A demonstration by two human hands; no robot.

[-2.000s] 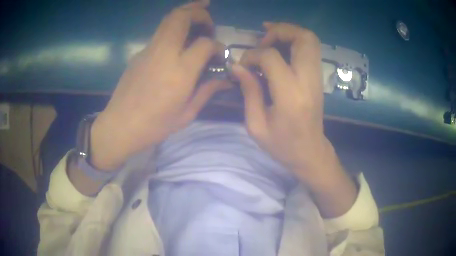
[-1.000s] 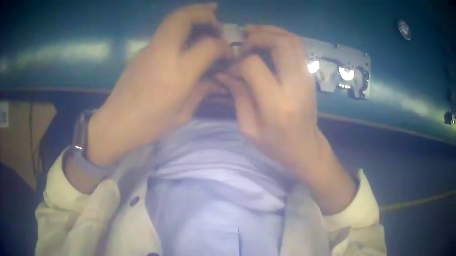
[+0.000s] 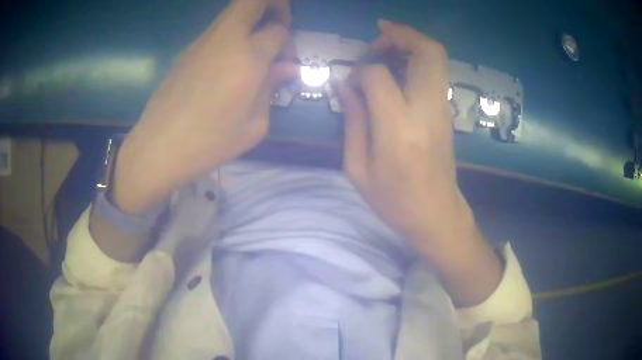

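A grey four-position holder strip (image 3: 491,79) lies at the near edge of the green belt. Bright round components show in it, one (image 3: 315,74) between my hands and one (image 3: 490,106) near the right end. A third glares partly beside my right hand. Rows of tiny bright contacts sit below the two clear ones. My left hand (image 3: 215,98) is over the strip's left end, fingers curled; their hold is hidden. My right hand (image 3: 405,112) straddles the strip's middle, one finger at its far edge and the thumb near the seat, gripping it.
The green conveyor belt (image 3: 176,112) runs across the view. A loose round component (image 3: 569,46) lies on it at the far right. A small dark part (image 3: 633,169) is at the right rim. Brown cardboard (image 3: 24,190) stands at the left, below the belt edge.
My left hand has moved left, away from my right fingers, uncovering a bright round seat. My right hand has shifted slightly right and now covers more of the strip's middle than one second ago.
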